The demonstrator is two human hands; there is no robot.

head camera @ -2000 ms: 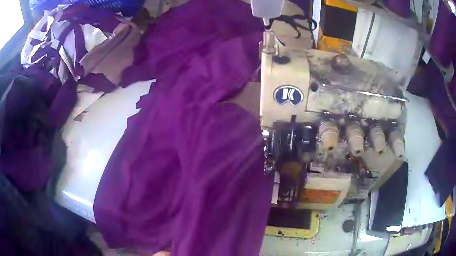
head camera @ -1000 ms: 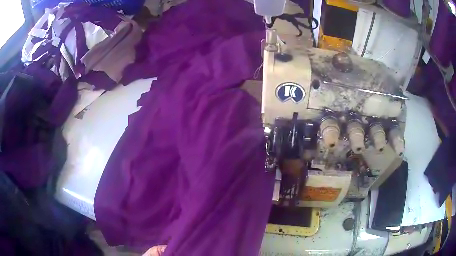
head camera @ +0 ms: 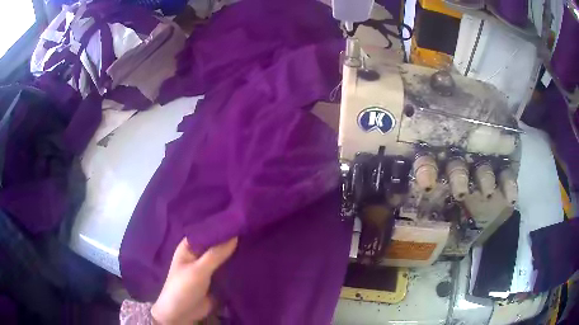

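A large limp purple cloth (head camera: 286,209) lies over the white table left of the overlock machine (head camera: 371,95) and hangs over the front edge. Its right edge meets the machine by the presser foot area; the foot itself is hard to make out. My left hand (head camera: 190,279) holds a fold of the cloth at the lower left, pinched between thumb and fingers, with a patterned sleeve behind it. My right hand is not in view.
Mixed grey, white and purple offcuts (head camera: 136,54) are heaped upper left. Dark cloth (head camera: 38,171) hangs at the left. A flat black rectangle (head camera: 498,257) lies on white paper (head camera: 536,171) right of the machine. Purple cloth (head camera: 557,254) hangs at the far right.
A hand, only partly seen at the bottom edge before, has moved up into view and lifted a cloth fold. The view has shifted slightly, so the machine appears a little further right.
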